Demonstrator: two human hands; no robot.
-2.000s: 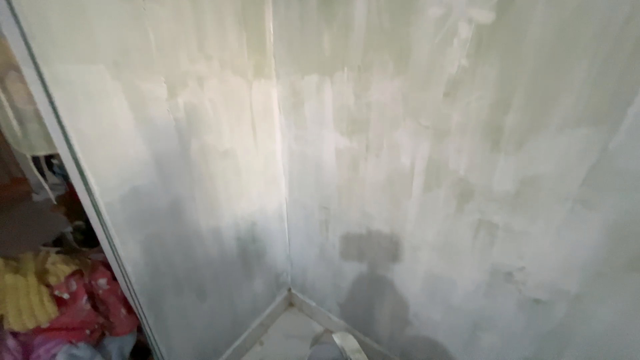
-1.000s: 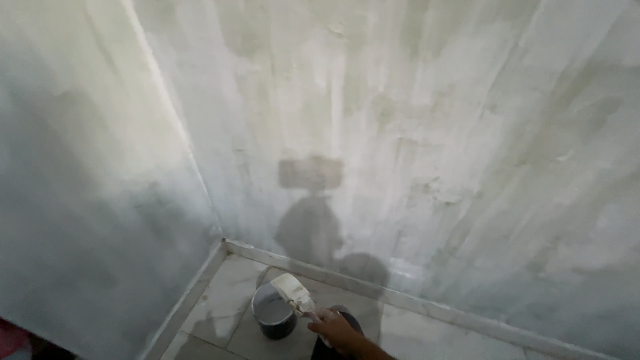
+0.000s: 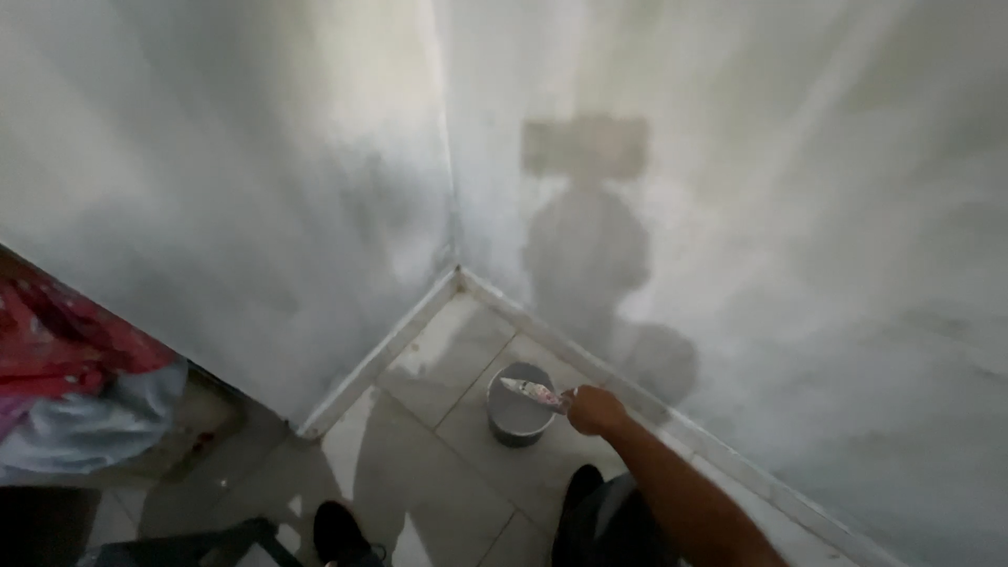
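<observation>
My right hand [image 3: 594, 410] is closed around the handle of a paintbrush [image 3: 537, 391], which is smeared with pale paint. The brush head lies over the open mouth of a round, dark-sided bucket [image 3: 516, 431] that holds light grey paint. The bucket stands on the tiled floor near the wall corner. Whether the bristles touch the paint, I cannot tell. My left hand does not show clearly; only a tiny bit of what may be skin is at the bottom edge.
Two streaky painted walls [image 3: 756, 236] meet in a corner above a pale baseboard [image 3: 386, 358]. Red and grey cloths [image 3: 87, 346] lie at the left. My dark shoes [image 3: 340, 529] stand on the tiles [image 3: 472, 480]. A dark frame-like object [image 3: 189, 543] is at the lower left.
The view has tilted down. A second ago the brush was held up at the bucket's right rim with its broad side showing; now it is turned edge-on over the bucket's mouth.
</observation>
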